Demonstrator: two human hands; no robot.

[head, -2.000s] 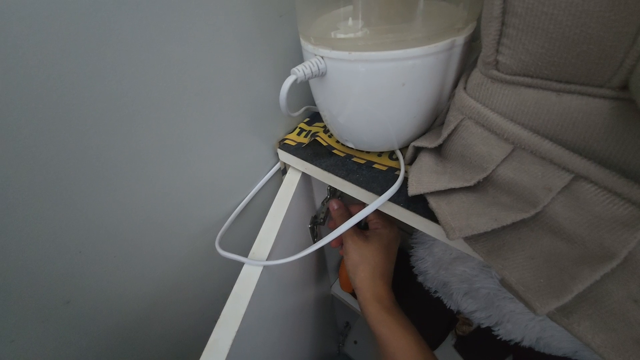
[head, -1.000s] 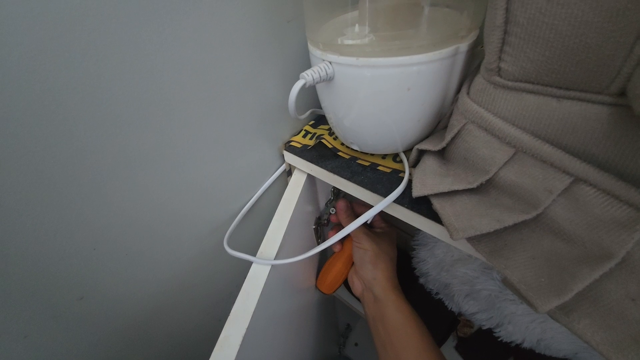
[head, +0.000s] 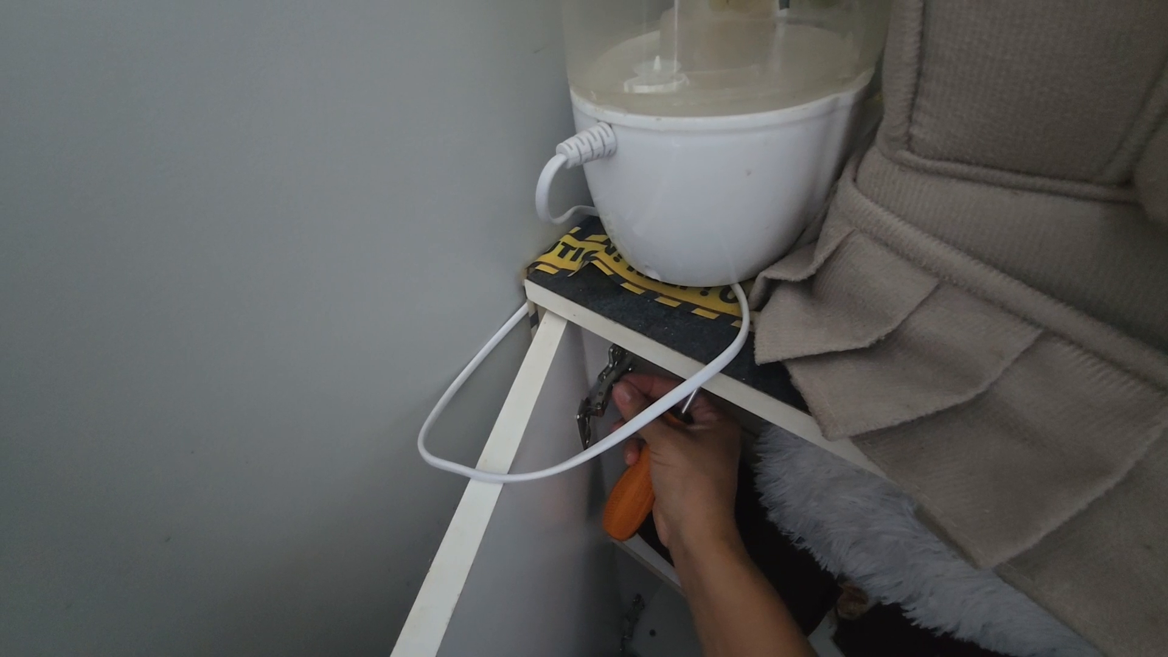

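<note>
My right hand (head: 689,456) is under the white-edged cabinet top and holds a screwdriver by its orange handle (head: 630,497). Its short visible metal shaft (head: 691,400) points up and right, away from the hinge. Thumb and fingertips are at a metal cabinet hinge (head: 600,392) on the inner side of the white door (head: 525,411); whether they pinch a screw cannot be made out. A white power cord (head: 547,472) loops in front of the door and hand. My left hand is not in view.
A white appliance base (head: 712,192) with a clear upper part stands on the dark cabinet top (head: 630,306), over yellow caution tape (head: 575,251). Pleated beige fabric (head: 967,392) drapes at right, above white fluffy material (head: 867,511). A grey wall (head: 228,274) is at left.
The orange handle, mostly hidden two seconds ago, came into plain view by one second ago. The fingers stay close to the hinge, and the screwdriver shaft now shows beside the hand.
</note>
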